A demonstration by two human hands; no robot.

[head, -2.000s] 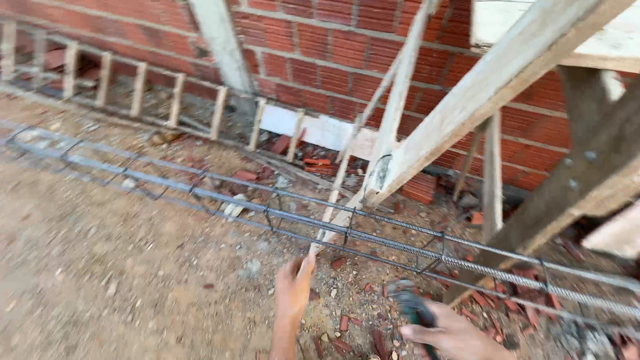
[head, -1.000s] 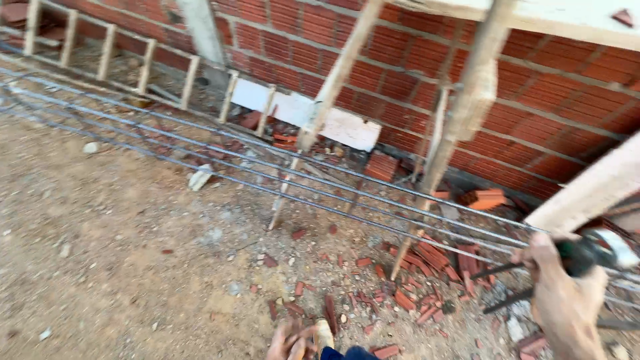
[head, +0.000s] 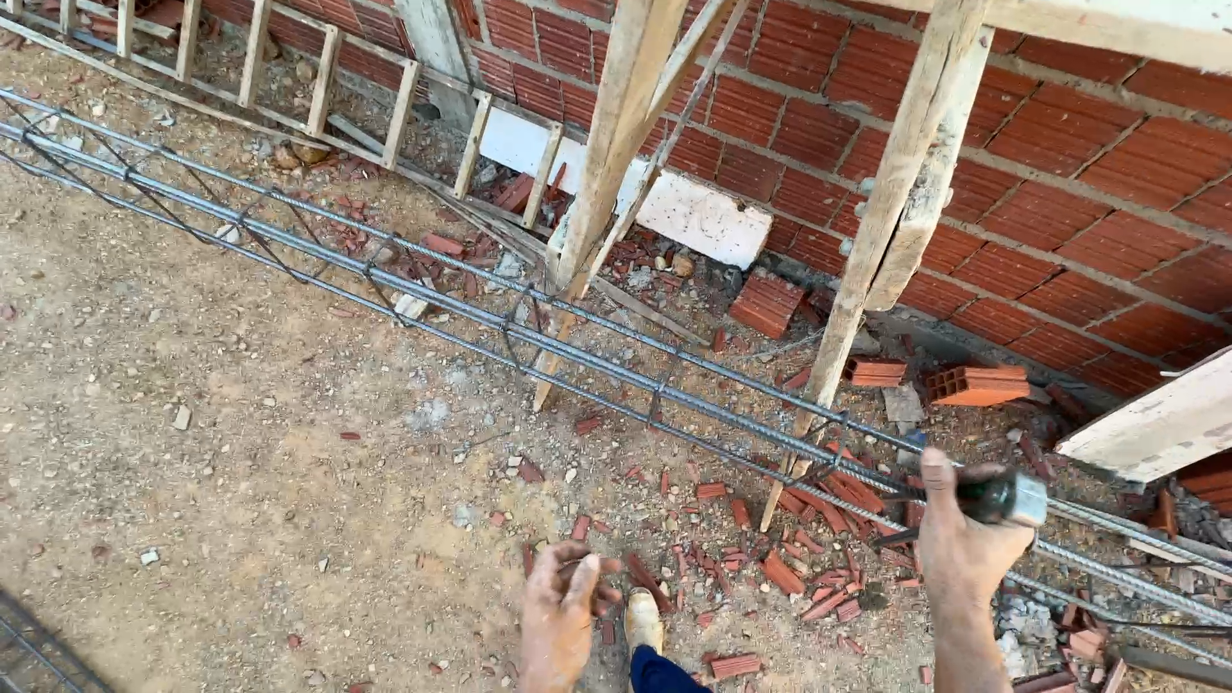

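Note:
A long rebar cage [head: 577, 351] of ribbed steel bars and wire stirrups runs from the upper left to the lower right. My right hand [head: 972, 539] is closed around a dark tool with a grey metal end [head: 1025, 500], over the cage at the right; its exact kind cannot be told. My left hand [head: 563, 611] is below the cage near the bottom middle, fingers loosely curled, with nothing clearly visible in it. The cage bars pass beside and under my right hand.
Wooden props [head: 890, 221] lean near a red hollow-brick wall [head: 808, 106]. A wooden ladder-like frame [head: 327, 82] lies at the upper left. Broken brick pieces [head: 780, 573] litter the dirt below the cage, near my boot [head: 643, 621]. A white board [head: 703, 217] rests against the wall.
My left hand has left the strip of wood where it was two seconds ago and is now below the cage. My right hand, with the dark tool, has moved to the right along the cage.

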